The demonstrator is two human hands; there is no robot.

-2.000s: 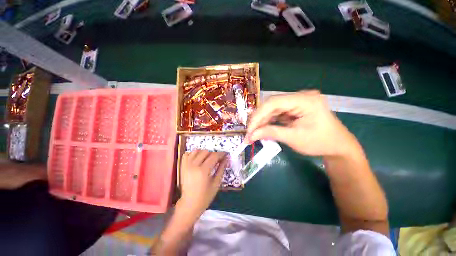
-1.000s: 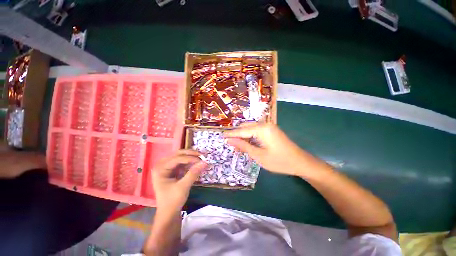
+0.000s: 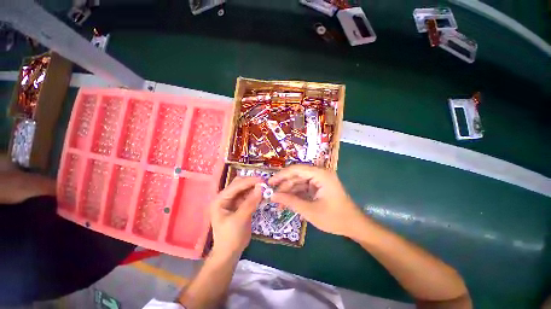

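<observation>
My left hand (image 3: 231, 214) and my right hand (image 3: 317, 196) meet over the nearer cardboard box (image 3: 275, 241). A small white ring part (image 3: 267, 193) is between their fingertips. The nearer box is heaped with white ring parts (image 3: 260, 226). A partly hidden pale, greenish flat piece (image 3: 287, 216), possibly a housing, lies on them below my right hand. The farther cardboard box (image 3: 341, 114) adjoins it and holds shiny copper-coloured parts (image 3: 266, 136), with a silver elongated piece (image 3: 312, 133) on top.
A pink compartment tray (image 3: 142, 163) with tiny clear parts stands left of the boxes. Beyond the whitish strip (image 3: 399, 140), housings (image 3: 465, 119) lie on the dark green belt. Another parts box (image 3: 51, 102) stands far left, beside a neighbouring person's arm (image 3: 27, 187).
The pale piece has left my right hand's grip and now shows in the nearer box. My hands have come together at the ring part. Housings on the belt have shifted.
</observation>
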